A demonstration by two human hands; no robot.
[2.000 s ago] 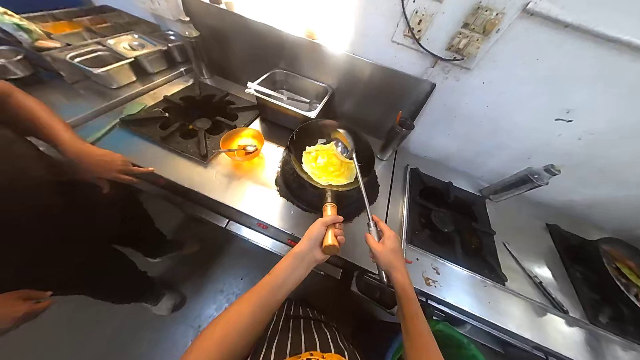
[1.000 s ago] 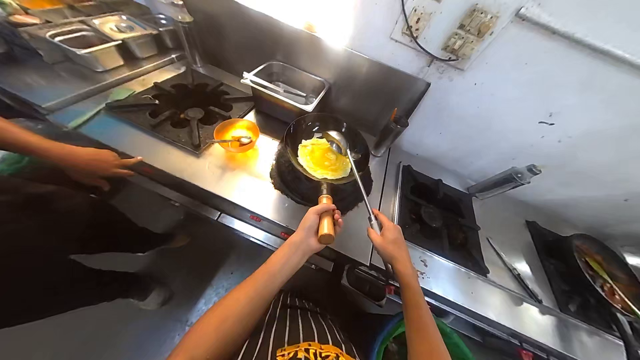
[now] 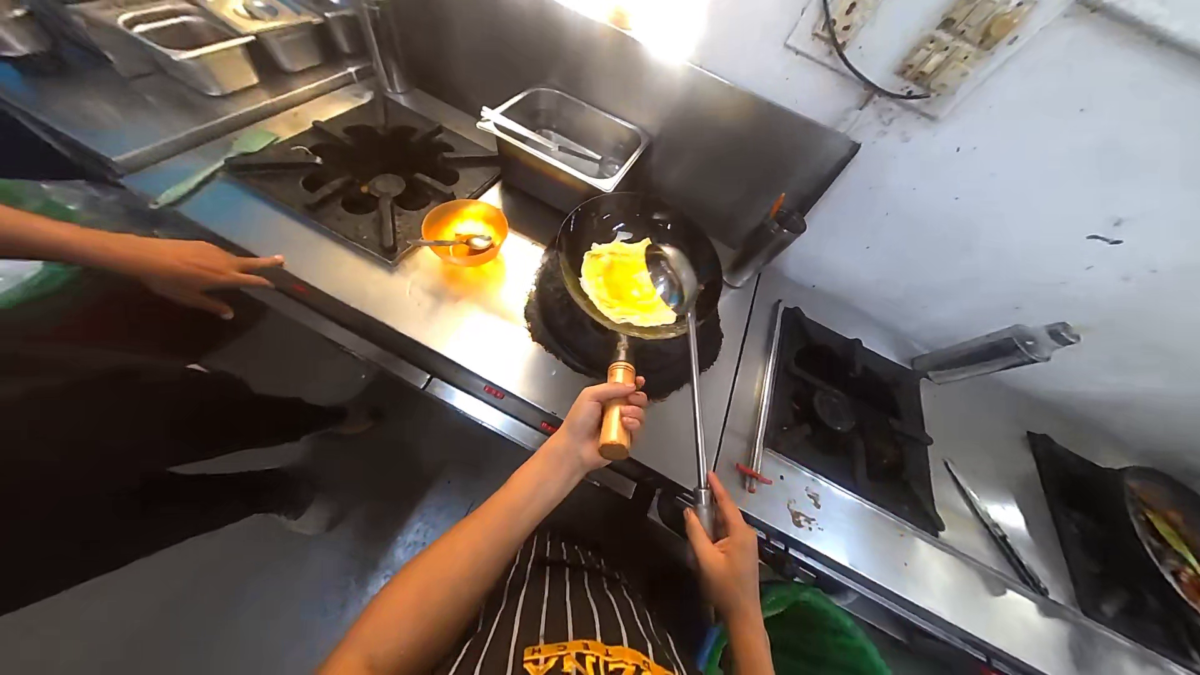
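Note:
My left hand (image 3: pixel 607 422) grips the wooden handle of a dark wok (image 3: pixel 589 217), which sits over the round black burner. Inside the wok lies a yellow cooked egg sheet (image 3: pixel 621 281). The fingers of my right hand (image 3: pixel 722 534) are closed around the handle end of a long metal ladle (image 3: pixel 696 394). The ladle's bowl rests against the right side of the egg. Left of the wok, on the steel top, stands an orange bowl (image 3: pixel 441 225) with a spoon (image 3: pixel 476 243) in it.
A deep steel container (image 3: pixel 614 173) stands behind the wok. Gas burners (image 3: pixel 384 183) (image 3: pixel 834 412) flank it. Tongs (image 3: pixel 994 530) lie at right, near another filled pan (image 3: pixel 1158 516). Another person's hand (image 3: pixel 202 272) is over the counter's front edge at left. A green-lined bin (image 3: pixel 816 633) stands below.
The ladle's bowl has shifted to the right side of the egg. The other person's hand remains by the counter edge at left.

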